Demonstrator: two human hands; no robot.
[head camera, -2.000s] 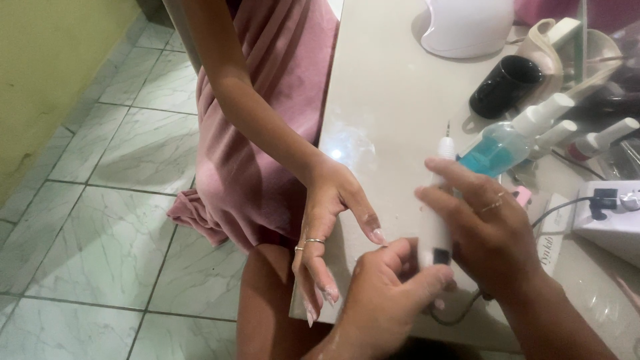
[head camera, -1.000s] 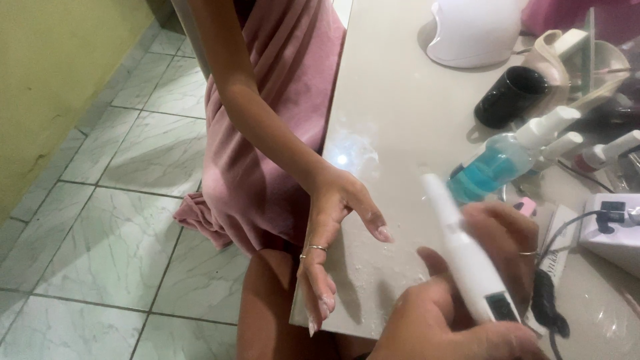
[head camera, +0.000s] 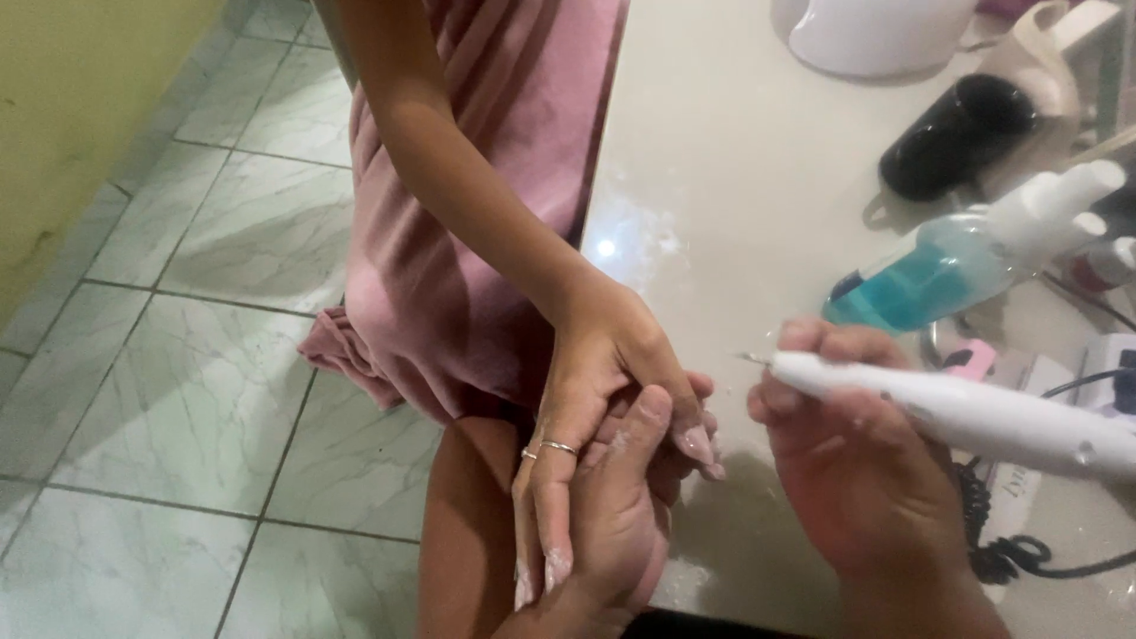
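Note:
My left hand (head camera: 626, 497), dusted with white powder, holds the other person's hand (head camera: 595, 373) from below, my thumb between that person's thumb and fingers. The held hand wears a thin ring (head camera: 558, 447) and has long, pale, dusty nails. To the right, my right hand (head camera: 852, 435) grips a white electric nail drill (head camera: 941, 404) like a pen. Its thin metal bit points left toward the held hand, with a gap between. Some of my left fingers are hidden behind the other person's hand.
On the glossy table (head camera: 728, 177) are a spray bottle of blue liquid (head camera: 923, 275), a black cup (head camera: 958, 138), a white domed device (head camera: 874, 31) and a pink object (head camera: 969, 358). A coiled black cord (head camera: 1003, 555) lies at right. A pink cloth (head camera: 426, 293) covers the person's lap.
My left hand has left the drill, which it touched earlier, and taken hold of the other person's hand. The drill is now in my right hand, its bit turned to the left.

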